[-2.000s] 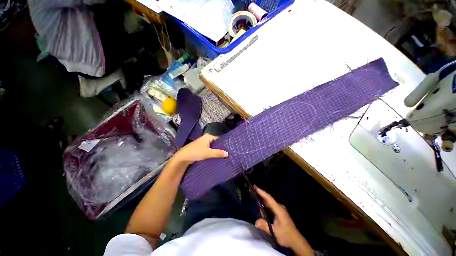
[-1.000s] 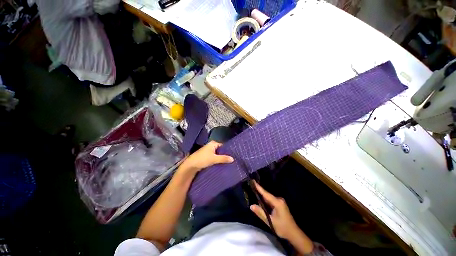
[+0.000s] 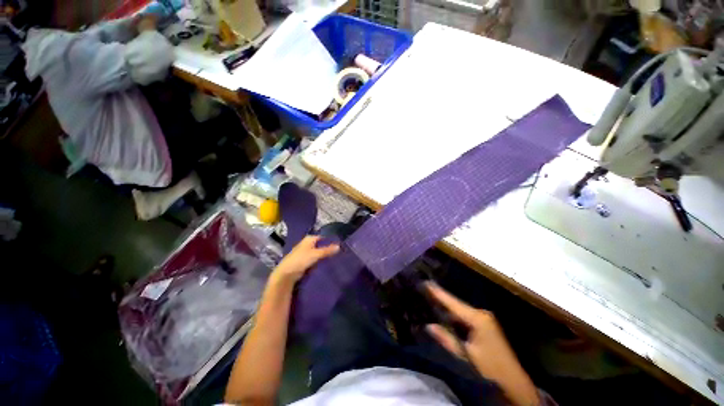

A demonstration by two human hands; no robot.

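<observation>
The long purple quilted strip (image 3: 468, 182) lies diagonally on the white sewing table, its lower end past the wood edge. A separate purple piece (image 3: 324, 293), blurred, hangs below that end over my lap. My left hand (image 3: 306, 258) pinches its upper edge. A narrow dark gap shows between piece and strip. My right hand (image 3: 476, 337) is below the strip's end, around the dark handles of the scissors (image 3: 448, 321), which are blurred against the dark background. Another dark purple piece with a rounded end (image 3: 297, 210) hangs beside the bin.
A lined dark red bin (image 3: 171, 301) stands at left. A blue basket (image 3: 306, 119) with paper sheets (image 3: 294, 67) and a tape roll (image 3: 351, 82) sits at the table's far left corner. A sewing machine (image 3: 655, 111) is at right. A person in pale clothes (image 3: 99, 111) works upper left.
The strip's lower end is now separated from the rest, and my left hand has moved it slightly down and left. My right hand has moved right, away from the strip. The view has shifted.
</observation>
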